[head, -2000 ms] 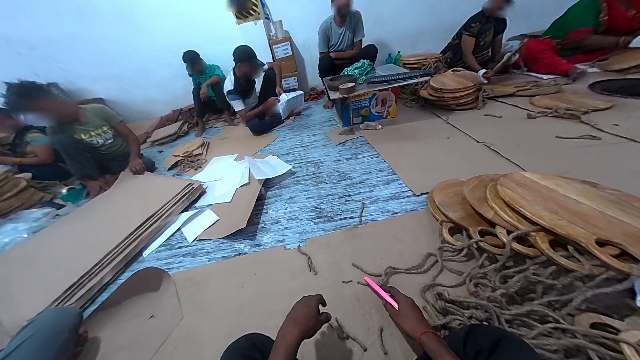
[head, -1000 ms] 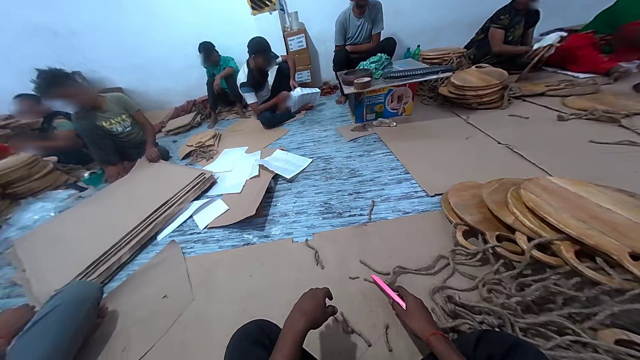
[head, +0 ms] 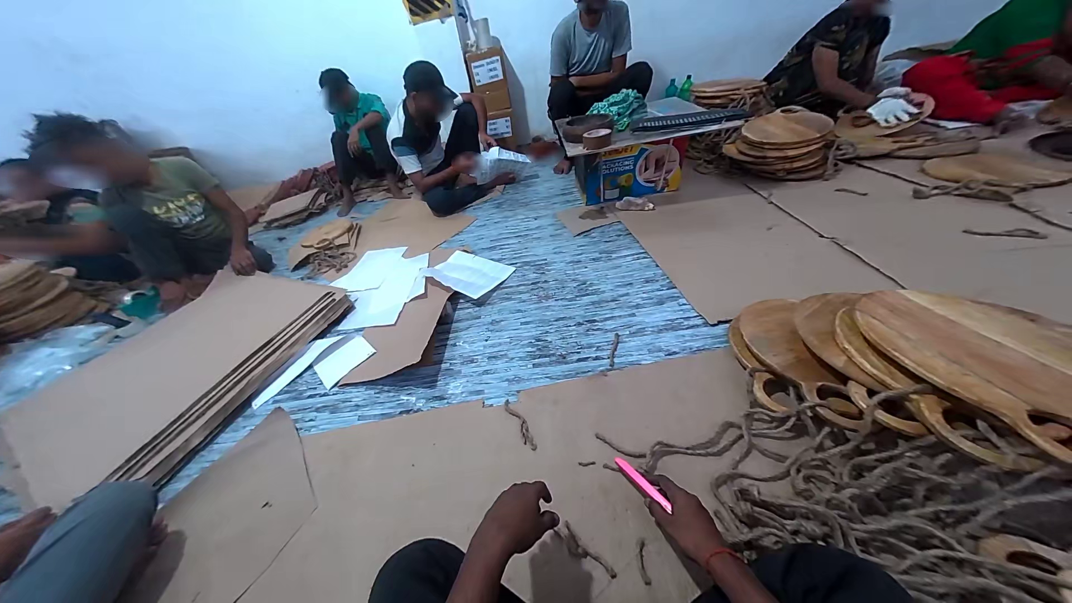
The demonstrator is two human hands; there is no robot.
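My right hand (head: 682, 515) is closed around a slim bright pink tool (head: 643, 484), whose kind I cannot tell, above the cardboard sheet (head: 402, 469). My left hand (head: 519, 515) hangs over the same sheet with its fingers curled and parted, nothing seen between them. Short pieces of jute rope (head: 589, 550) lie under and between my hands. A tangled heap of jute rope (head: 837, 494) spreads to the right of my right hand. Behind the heap, round wooden boards with ring handles (head: 963, 335) lie overlapped, some with rope at their handles.
A stack of cardboard sheets (head: 193, 360) and white papers (head: 385, 293) lie at the left. Farther off are a low table (head: 653, 134) on a printed box (head: 628, 173), and more stacked boards (head: 783, 142). Several people sit around; a person's knee (head: 92, 536) is close at the lower left.
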